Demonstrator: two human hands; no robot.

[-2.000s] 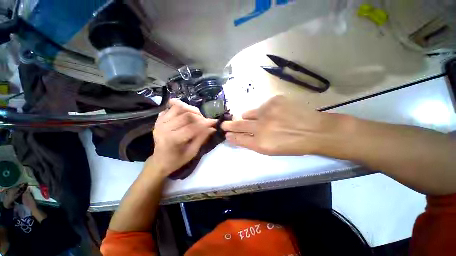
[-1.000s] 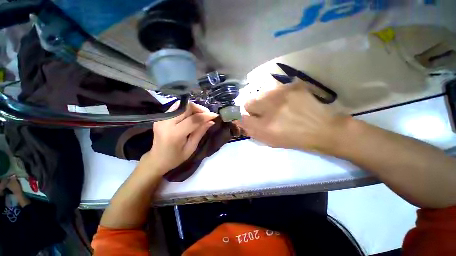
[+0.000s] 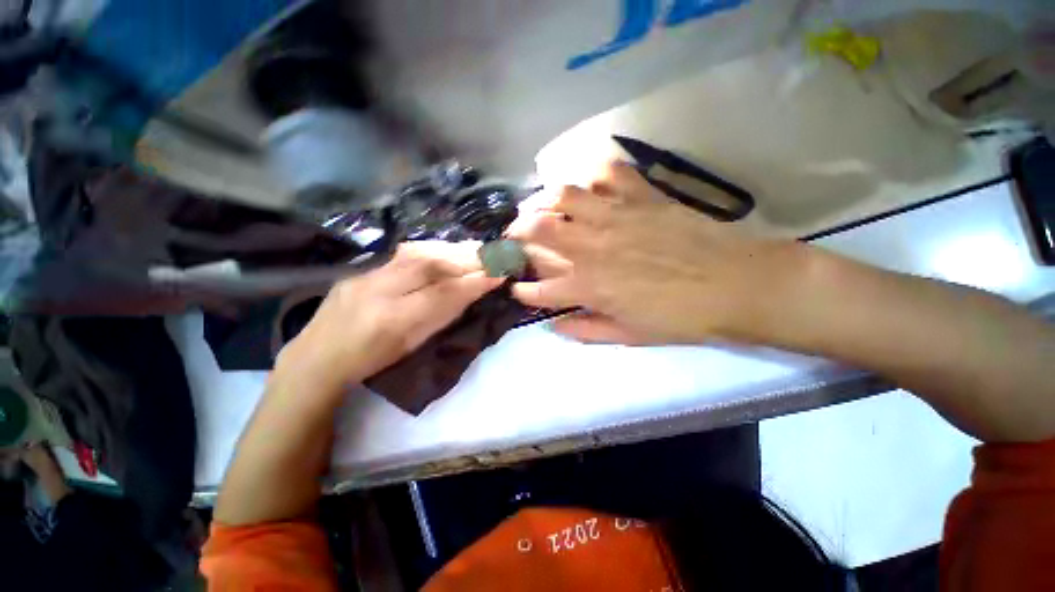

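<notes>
The dark brown garment [image 3: 445, 356] lies under the machine head, with a flap hanging toward the table's front edge and a large heap at the left. My left hand [image 3: 388, 306] presses on the fabric left of the needle area, fingertips beside a small pale block [image 3: 503, 258]. My right hand [image 3: 648, 260] lies just right of the block, palm down, its fingers at the fabric's edge. The needle and the seam are hidden by the fingers and blur.
Black thread snips [image 3: 694, 187] lie on the cream machine bed behind my right hand. A black flat object [image 3: 1035, 197] is at the far right. The machine head [image 3: 486, 69] arches above. Another person's arm [image 3: 49, 474] shows at lower left.
My left hand has spread flatter and shifted left. My right hand moved from pinching fabric to lying flat near the needle, and now leaves most of the snips visible. The front flap of fabric is flatter.
</notes>
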